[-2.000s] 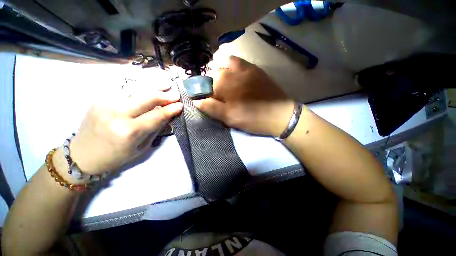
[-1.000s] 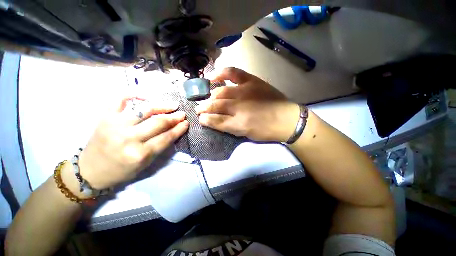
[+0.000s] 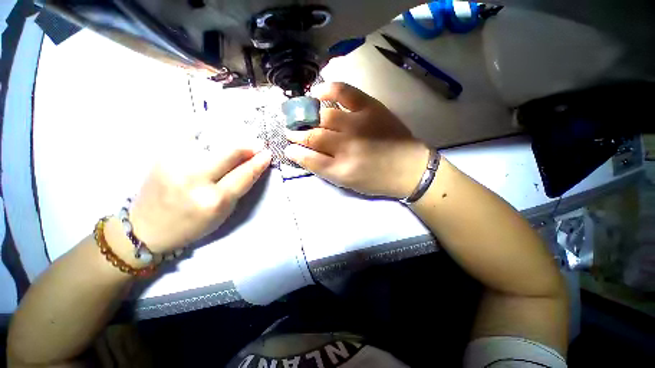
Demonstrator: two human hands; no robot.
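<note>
The patterned fabric piece [image 3: 276,149] lies below and left of the round grey knob [image 3: 301,113], mostly covered by my fingers and washed out by bright light. My left hand [image 3: 194,198] presses its fingertips on the fabric's left edge. My right hand [image 3: 352,144] lies on its right side with fingers spread beside the knob. A pale strip [image 3: 276,251] runs from the fabric towards me and hangs over the table's front edge. The needle area behind the knob is hidden.
Dark blue snips [image 3: 424,68] lie right of the machine head [image 3: 402,14], with blue-handled scissors [image 3: 442,18] behind them. A grey ruler strip [image 3: 381,260] follows the front edge. A black object [image 3: 574,144] stands at right. A dark piece [image 3: 61,25] shows at the far left.
The patterned fabric has moved away from me under the knob, so little of it shows now. The pale strip is more exposed. Both hands stay by the knob, the left fingertips on the fabric.
</note>
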